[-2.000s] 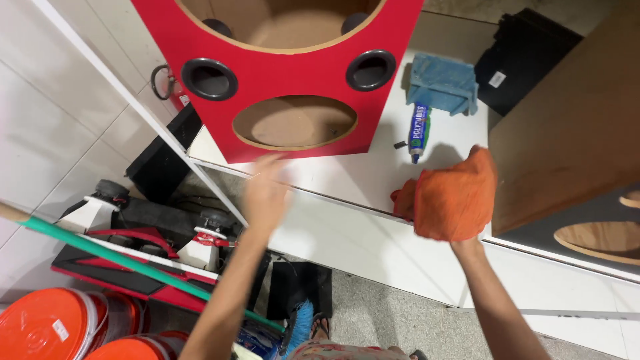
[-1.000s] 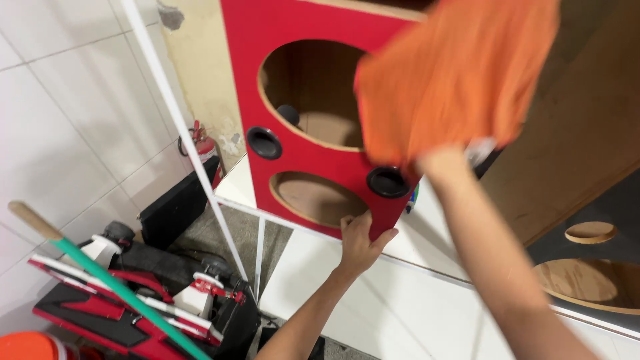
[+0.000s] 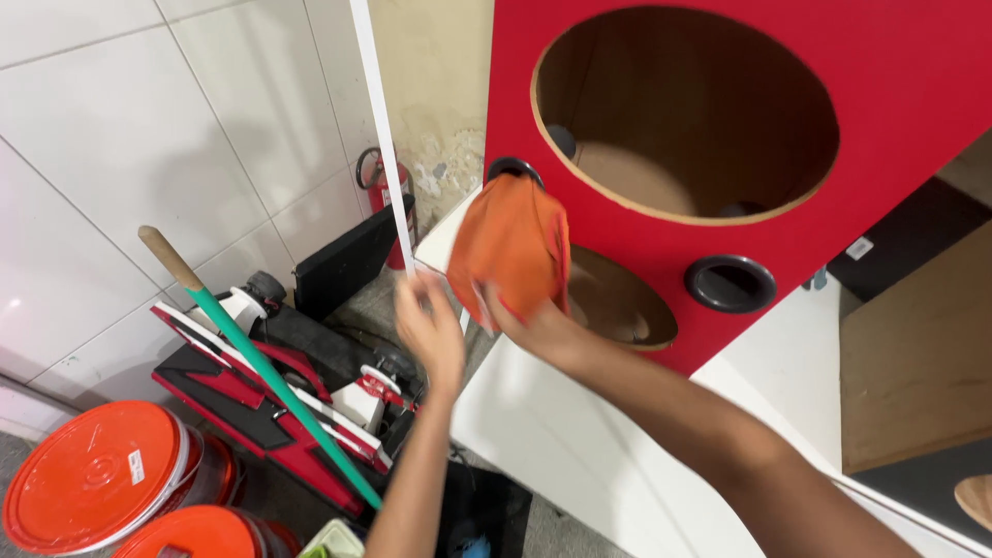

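Observation:
An orange cloth hangs bunched from my right hand, in front of the lower left part of a red speaker cabinet. The cloth partly covers the left black port ring and the lower oval cutout. My left hand is just left of the cloth, beside a thin white upright; it is blurred, and whether its fingers touch anything is unclear. The right black port ring and a large round cutout with a bare wood edge are in plain view.
The cabinet stands on a white shelf. At left are a green pole, red and black machine parts, orange-lidded buckets, a black panel and a fire extinguisher. A brown wooden cabinet stands at right.
The cloth in my right hand has moved from the cabinet's right side to its lower left. My left hand has left the cabinet's lower edge. The cabinet has turned, and the view has shifted.

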